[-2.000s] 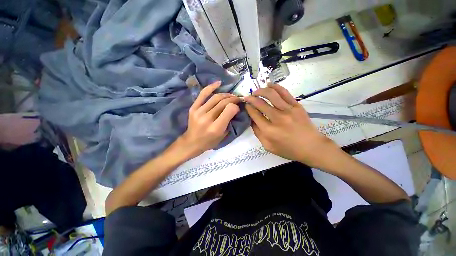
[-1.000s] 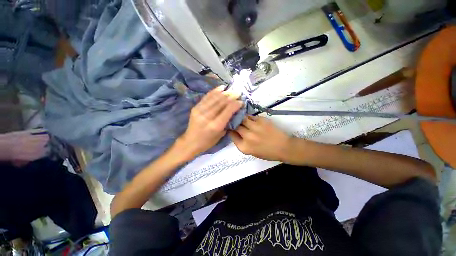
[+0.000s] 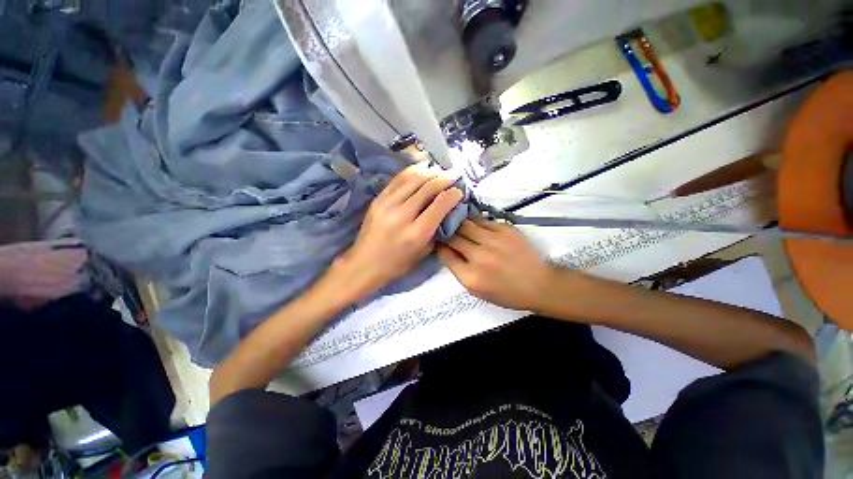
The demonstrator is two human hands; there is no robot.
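Observation:
The crumpled grey-blue garment (image 3: 253, 206) lies left of the needle, its edge bunched at the presser foot (image 3: 469, 166). My left hand (image 3: 404, 224) presses and pinches the garment edge just in front of the foot. My right hand (image 3: 496, 262) is beside it, fingertips on the same folded cloth. The grey binding tape (image 3: 636, 224) runs from the orange reel (image 3: 818, 201) at the right to the metal guide near the foot. The needle is lost in the bright lamp glare.
Behind the foot lie black thread snips (image 3: 569, 101), a blue and orange cutter (image 3: 647, 73) and a yellow object (image 3: 708, 21). A wooden-handled awl (image 3: 725, 176) lies near the reel. The machine head (image 3: 360, 70) stands above my hands. Another person's arm (image 3: 37, 271) is at the left.
Since the oldest frame my right hand has moved down from the needle to the near side of the cloth, and the tape now shows up to the guide. Little differs from one second ago.

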